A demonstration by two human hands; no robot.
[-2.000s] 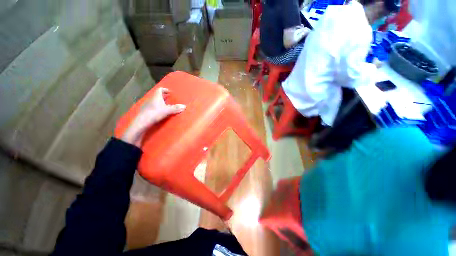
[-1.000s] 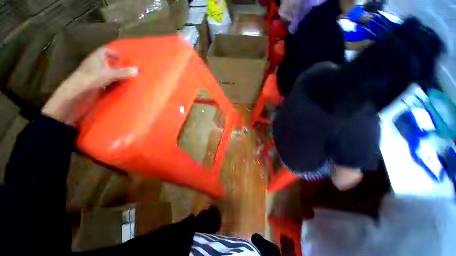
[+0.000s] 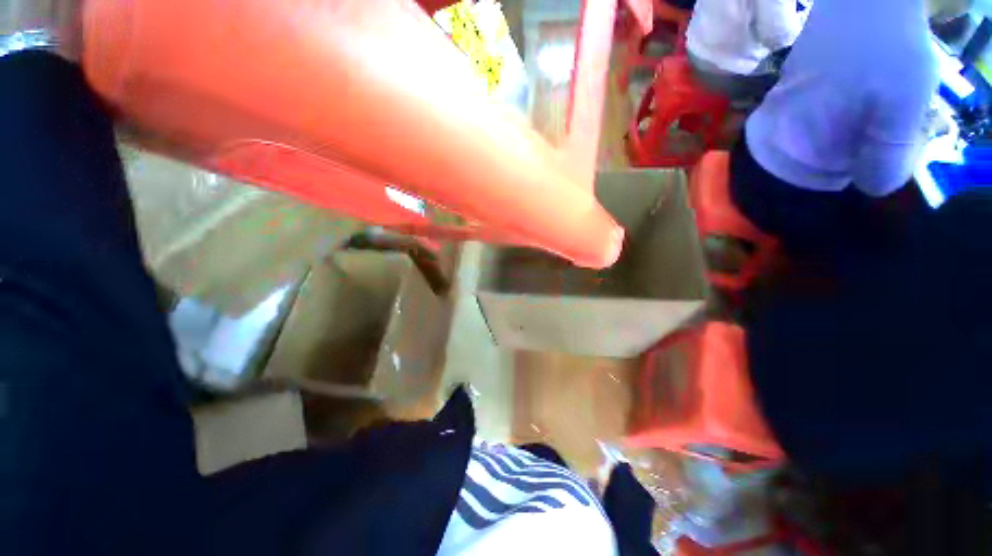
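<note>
A red-orange plastic stool (image 3: 359,109) is held up close to the camera at the upper left. It is tilted, with one leg pointing down to the right above an open carton. It is cut off by the top edge. My left arm shows as a dark sleeve at the left edge, reaching up to the stool's left end. My left hand itself is not visible. My right hand is not visible either.
An open brown carton (image 3: 593,320) stands on the floor ahead. A smaller open carton (image 3: 337,326) is left of it, beside crumpled plastic. People sit on red stools (image 3: 696,380) along the right. Blue trays show at the upper right.
The view has moved forward along the aisle. The stool is now higher and nearer the camera, and my left hand has gone out of sight. The open carton ahead is nearer.
</note>
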